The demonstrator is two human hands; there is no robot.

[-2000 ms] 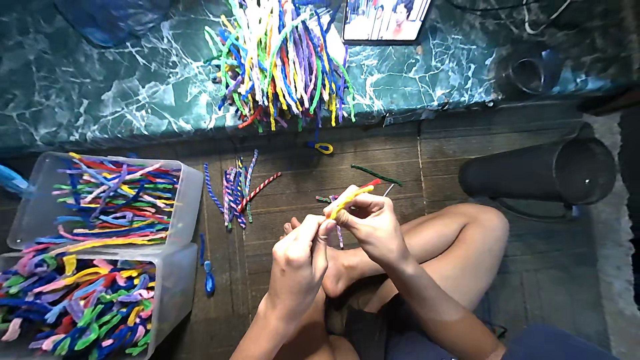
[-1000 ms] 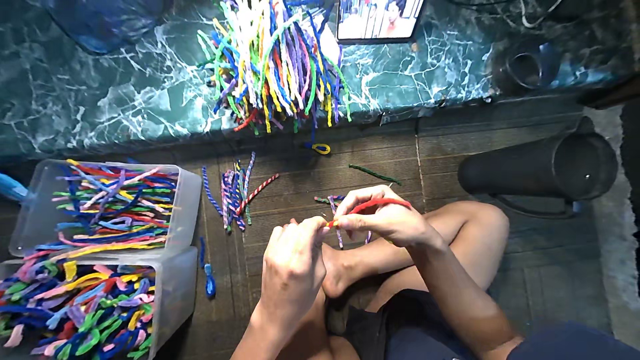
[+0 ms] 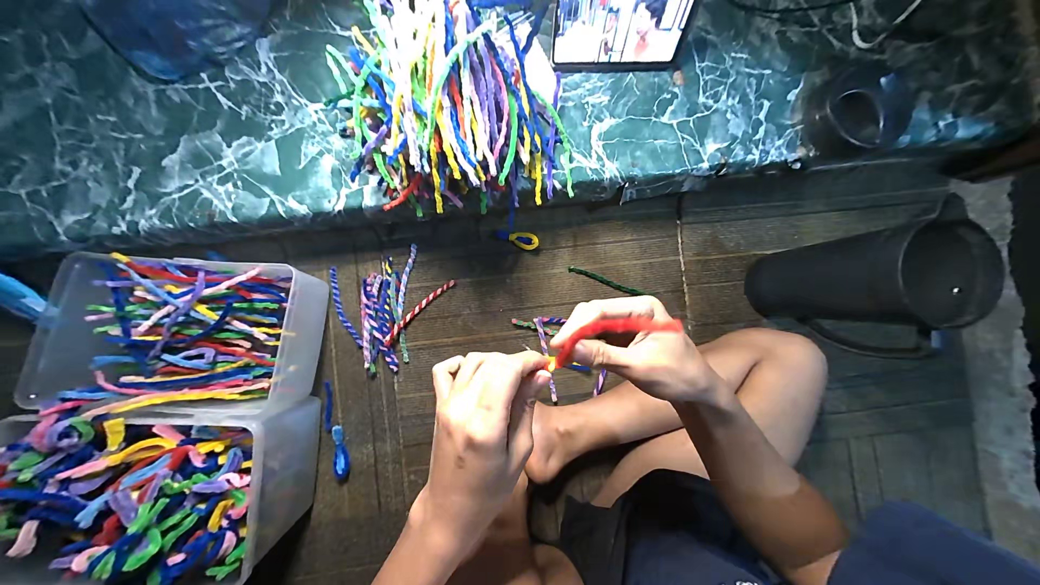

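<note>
My left hand pinches the yellow end of a fuzzy pipe cleaner piece between thumb and fingertips. Close beside it, my right hand grips the red pipe cleaner, which bends over the fingers with its far end pointing right. The yellow part is mostly hidden in the fingertips. Below and behind the right hand, several twisted two-colour pipe cleaners lie on the floor. A dark green one lies just above that hand. More striped twisted ones lie left of the hands.
Two translucent plastic bins of coloured pipe cleaners stand at left. A large pile of pipe cleaners overhangs the green marbled ledge, beside a lit screen. A black jug lies at right. Blue and yellow loops lie on the floor.
The yellow length that showed between the hands is now mostly hidden at the fingertips. The red pipe cleaner now arches over my right hand, where earlier only a short red end showed.
</note>
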